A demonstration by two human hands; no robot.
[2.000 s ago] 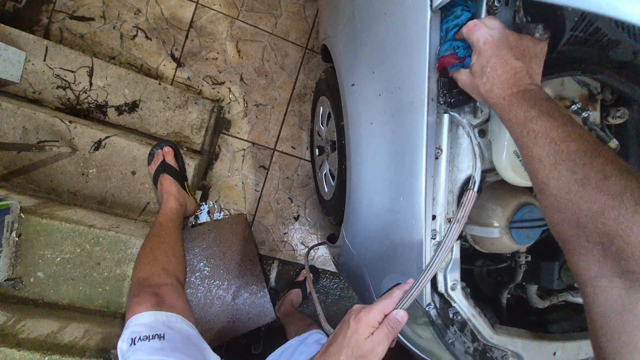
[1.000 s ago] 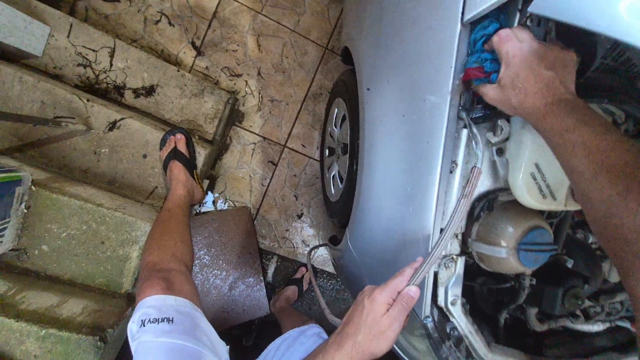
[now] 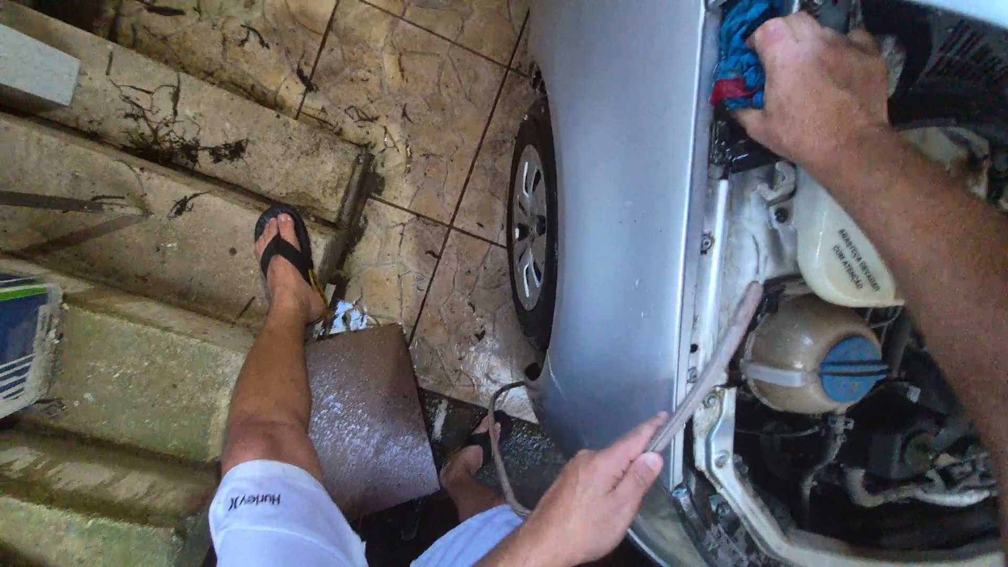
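Observation:
My left hand [image 3: 598, 492] grips a greyish hose [image 3: 713, 366] between thumb and fingers over the silver car fender [image 3: 622, 236]; the hose's end points into the engine bay beside the coolant expansion tank [image 3: 787, 346] with its blue cap [image 3: 853, 368]. At the top right, my right hand [image 3: 819, 87] is closed on a blue and red cloth [image 3: 739, 51], pressed down at the inner edge of the fender. Below that hand lies a white plastic reservoir [image 3: 843, 252] bearing writing.
A front wheel [image 3: 533, 224] stands on wet stone-patterned tiles [image 3: 441, 142]. Concrete steps [image 3: 150, 331] with dark debris rise at the left, with a plastic crate [image 3: 27, 346] on them. A brown slab [image 3: 366, 425] lies between my feet, which wear black flip-flops.
The hose's free end has swung down, from beside the upper fender edge to near the expansion tank. The right hand still holds the cloth at the same place.

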